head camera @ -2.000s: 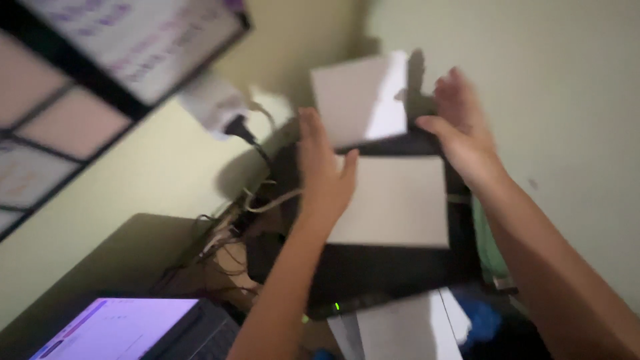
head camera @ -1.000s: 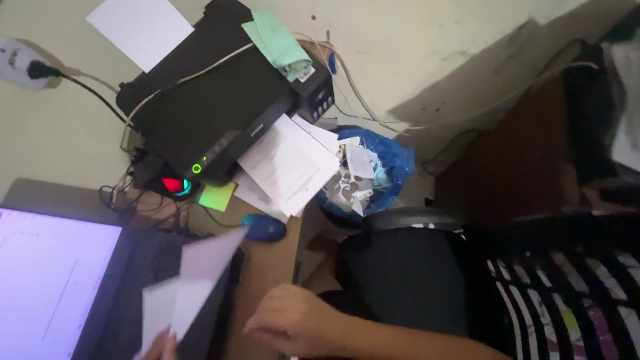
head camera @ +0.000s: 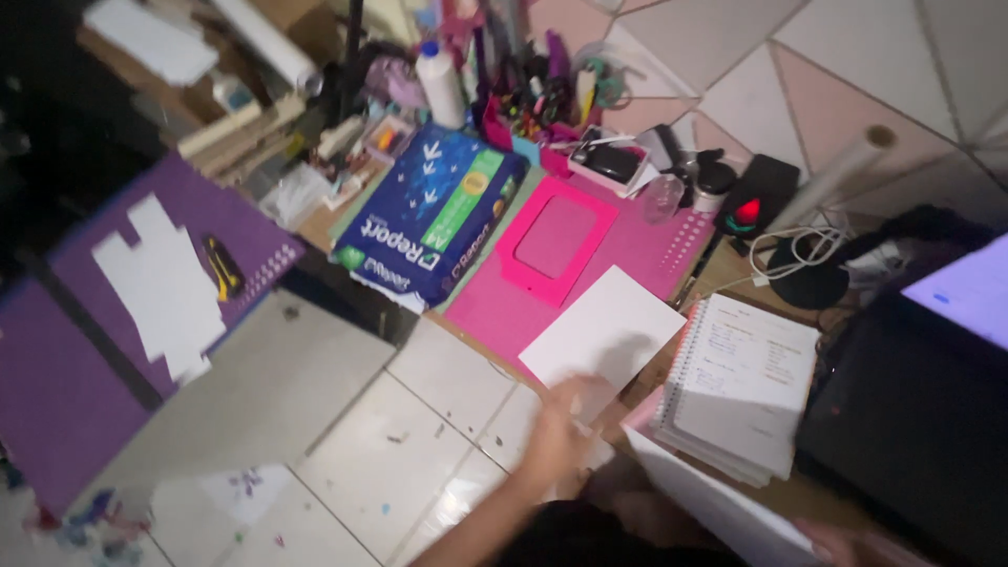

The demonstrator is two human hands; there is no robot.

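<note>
My left hand [head camera: 561, 442], blurred, grips the near corner of a white paper sheet [head camera: 610, 323]. That sheet lies over the near edge of a pink cutting mat [head camera: 490, 321], beside a bright pink cut-out frame [head camera: 524, 276]. At the bottom right, my right hand [head camera: 839, 543] is partly out of frame and holds the end of another white sheet [head camera: 717, 492], seen at a slant. Between the sheets lies a spiral notebook [head camera: 748, 370] with handwriting on its open page.
A blue Report paper pack [head camera: 433, 213], a white bottle [head camera: 441, 87] and a pen holder [head camera: 543, 118] stand behind. A dark laptop [head camera: 906, 409] is at right. At left, a purple cutting mat [head camera: 47, 378] carries cut white paper [head camera: 161, 291] and a yellow utility knife [head camera: 224, 272].
The view has swung far from the printer to the desk with mats. One second ago my left hand held white paper and my right hand held none; now each hand has a sheet.
</note>
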